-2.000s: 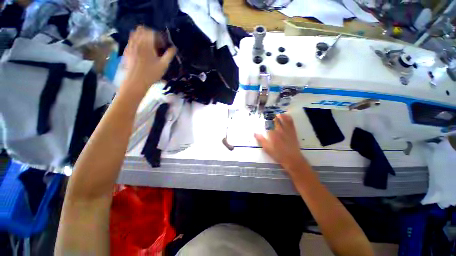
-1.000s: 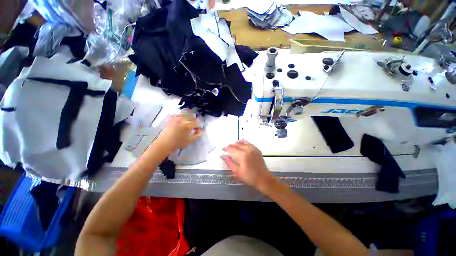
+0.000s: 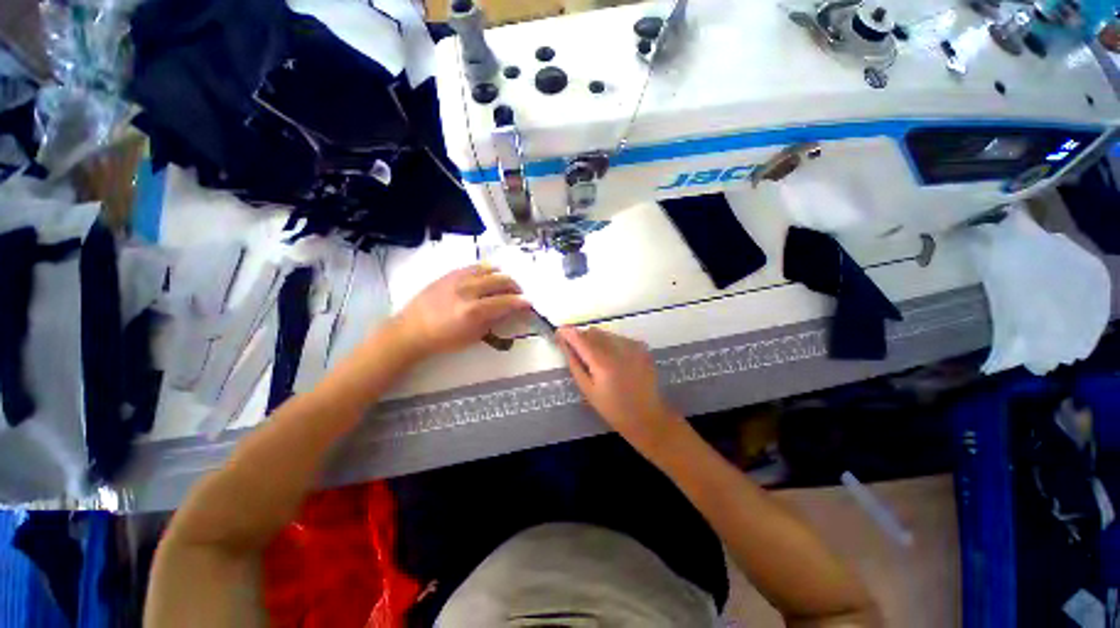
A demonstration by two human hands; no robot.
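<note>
A narrow dark strip (image 3: 542, 324) is held between my two hands, just in front of the presser foot and above the table. My left hand (image 3: 461, 312) grips its left end, and its fingers hide part of it. My right hand (image 3: 609, 377) pinches its right end. The sewing machine (image 3: 786, 104) stands behind, with the presser foot (image 3: 572, 254) above and behind the strip. A dark rectangular piece (image 3: 714, 238) and a folded dark piece (image 3: 843, 288) lie to the right of the needle.
A heap of dark panels (image 3: 307, 117) lies upper left. Thin white strips (image 3: 227, 331) and one dark strip (image 3: 290, 331) lie left. Pale panels with dark bands (image 3: 62, 331) are far left, white cloth (image 3: 1044, 288) right. Below are a red bag (image 3: 332, 558) and blue crates (image 3: 986, 491).
The view has shifted right. My left hand has moved from the white strips to near the needle. Both hands are now closer together and hold a narrow dark strip.
</note>
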